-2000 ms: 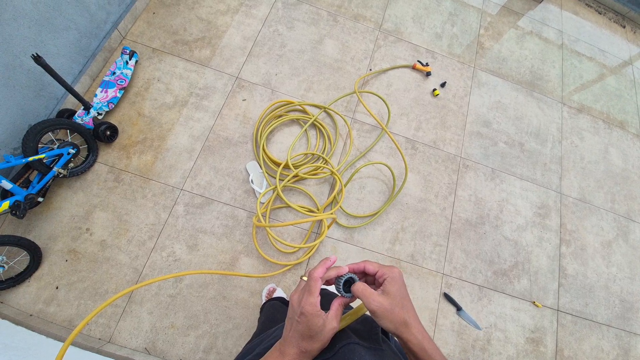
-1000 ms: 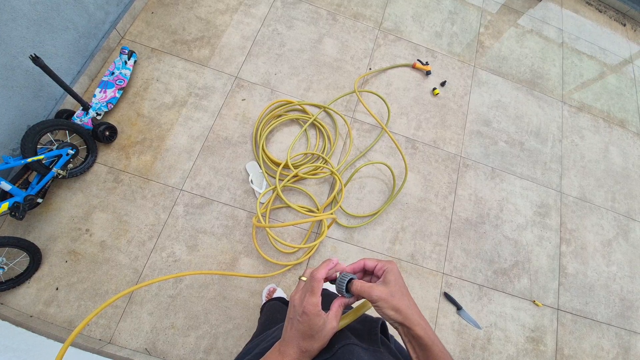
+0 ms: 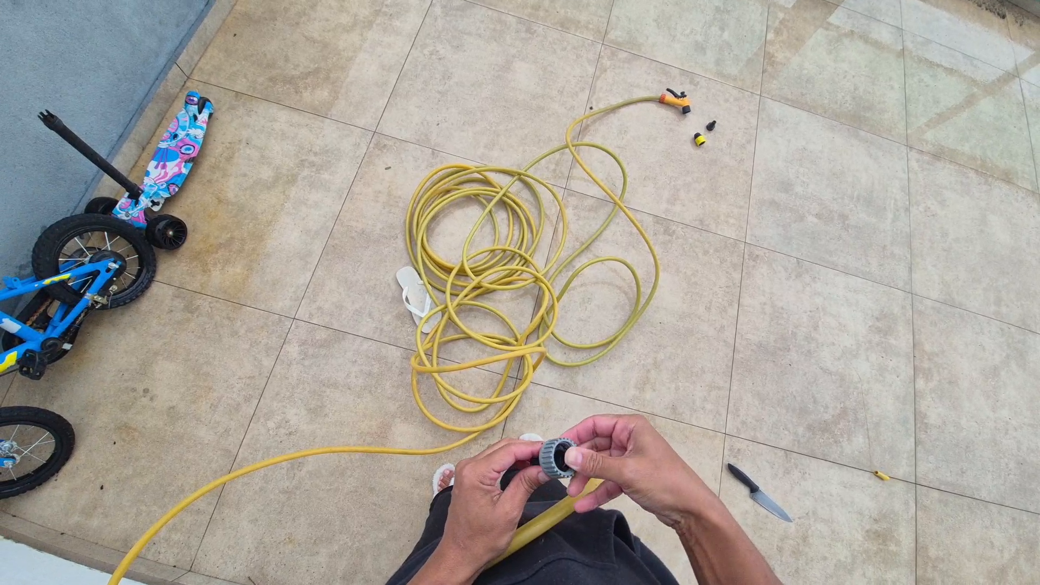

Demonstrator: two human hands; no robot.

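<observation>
A ribbed grey hose connector [image 3: 556, 458] with a dark inside is held between my hands at the lower middle. My left hand [image 3: 494, 496] grips a dark part at its left side. The fingers and thumb of my right hand [image 3: 621, 465] close on its right rim. A stretch of yellow garden hose [image 3: 543, 520] passes below the connector, between my hands and over my dark clothing; whether it joins the connector is hidden. The rest of the yellow hose [image 3: 528, 276] lies in loose coils on the tiles, with an orange spray nozzle [image 3: 675, 101] at its far end.
Near the nozzle lie a yellow and black fitting [image 3: 699, 140] and a small black fitting [image 3: 711, 126]. A knife [image 3: 760, 493] and a small yellow piece [image 3: 881, 475] are at the right. A white flip-flop [image 3: 416, 294] touches the coils. A scooter [image 3: 172, 156] and blue bicycle [image 3: 61, 305] occupy the left.
The grey connector has turned between my hands, and my right fingers have shifted around it. The coiled hose has not moved.
</observation>
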